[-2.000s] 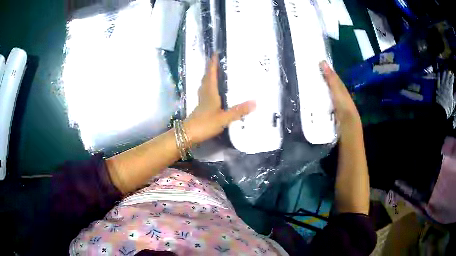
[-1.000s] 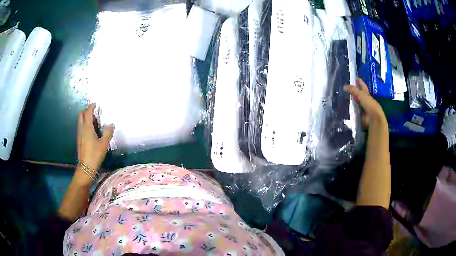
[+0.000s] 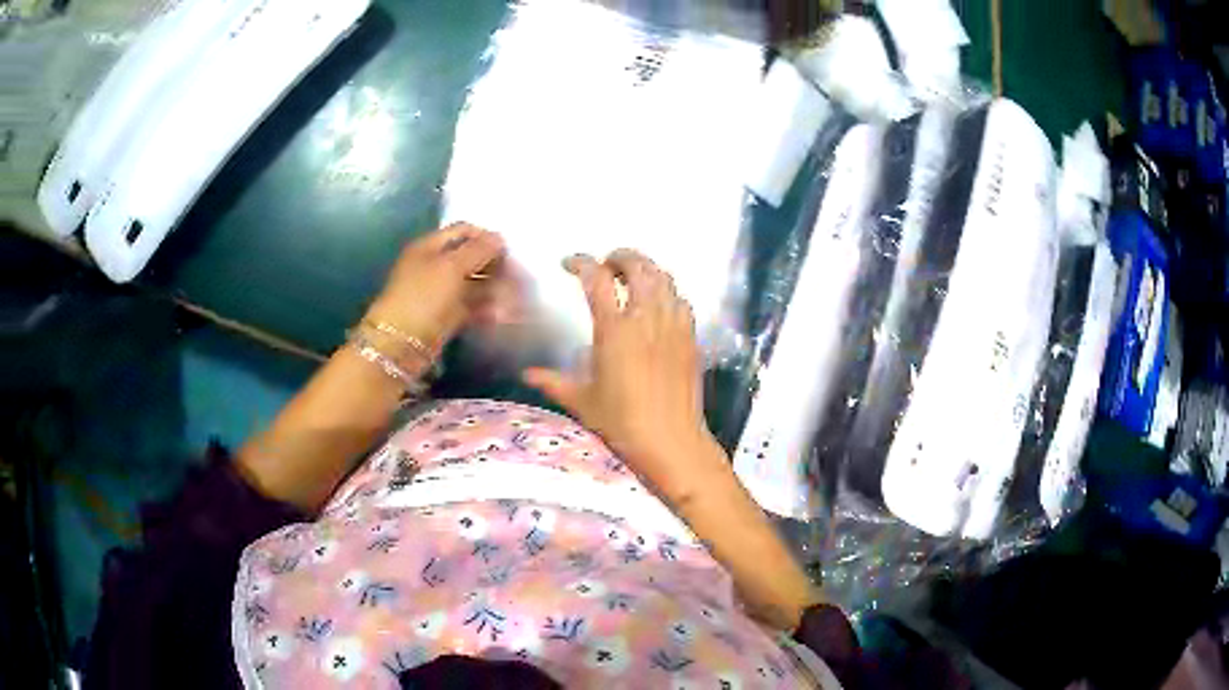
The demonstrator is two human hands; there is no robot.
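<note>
The stack of poly bags, a bright white rectangle with a small dark mark, lies on the dark green bench top in front of me. My left hand is at its near left corner, fingers curled and partly blurred; whether they grip a bag edge cannot be told. My right hand is over its near edge, fingers bent and spread, with nothing clearly seen in it. The bagged units lie side by side right of the stack under crinkled clear film, touched by neither hand.
Two bare white units lie at the upper left on a pale cover sheet. Small white foam pieces lie behind the bagged units. Blue printed boxes are at the far right. The bench's near edge runs below my left forearm.
My right hand has left the bagged units and come over the near edge of the bag stack. My left hand remains by the stack's near left corner. The view has turned left.
</note>
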